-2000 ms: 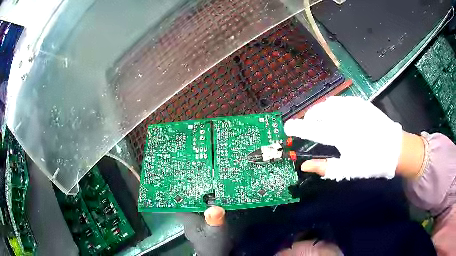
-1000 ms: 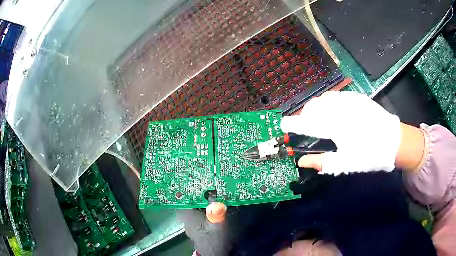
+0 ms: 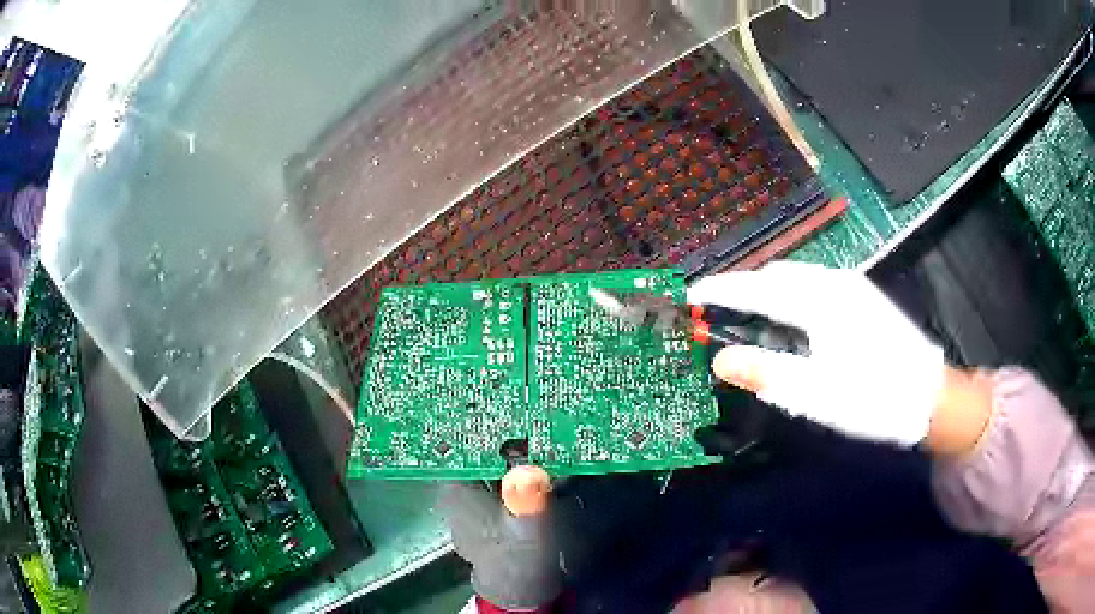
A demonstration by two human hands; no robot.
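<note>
A green double-panel circuit board (image 3: 444, 396) is held solder side up in front of me, with a slot between its halves. My left hand (image 3: 510, 528), in a grey fingerless glove, holds its lower edge near the slot, thumb on top and the other fingers hidden below. My right hand (image 3: 829, 348), in a white knit glove, grips side cutters (image 3: 696, 324) with dark handles and red near the joint. The blurred jaws lie over the upper part of the right half. I cannot tell whether the jaws touch the board.
A clear curved shield (image 3: 156, 240) covers part of a dark grid tray (image 3: 684, 156) beyond the board. Boards with components up (image 3: 240, 492) lie at left on black sheets. A black mat (image 3: 901, 96) with specks lies at upper right. Pale green boards (image 3: 1057, 180) are at the right edge.
The cutters have moved up the right half of the board, towards its upper edge. The view has shifted, so the board and bench items appear slightly further right.
</note>
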